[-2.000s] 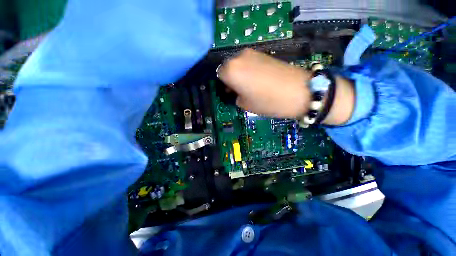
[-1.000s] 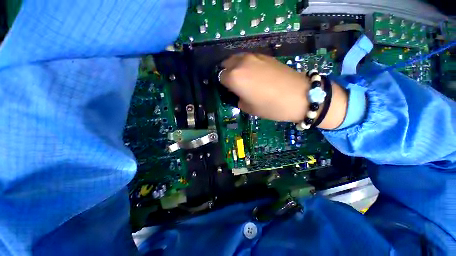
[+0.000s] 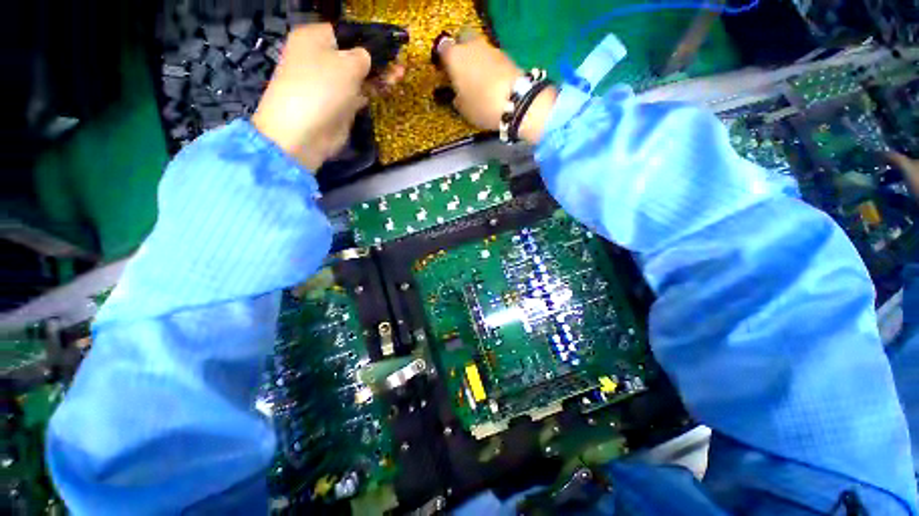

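The yellow parts bin (image 3: 418, 126), full of tiny golden-yellow pieces, lies at the top centre. My left hand (image 3: 317, 86) is at its left side, with black-covered fingers over the yellow pieces; whether they hold a piece cannot be told. My right hand (image 3: 482, 81) is at its right side, black-covered fingertips apart, nothing visible between them. The large green circuit board (image 3: 514, 312) lies in its black pallet (image 3: 428, 448) below the hands. It carries a yellow block component (image 3: 475, 381) at lower left and blue-and-white cylinders (image 3: 544, 287) in its right half.
The grey parts bin (image 3: 217, 76) is left of the yellow bin. A narrow green board (image 3: 433, 205) lies above the main board. Another populated board (image 3: 322, 393) is at left, beside silver clips (image 3: 406, 374). A metal rail (image 3: 353, 186) crosses below the bins. Part of another person's hand (image 3: 904, 166) shows at far right.
My right hand has moved up from over the main board to the yellow bin. My left hand, hidden before, now shows at the bin. The view has shifted, bringing both bins into sight.
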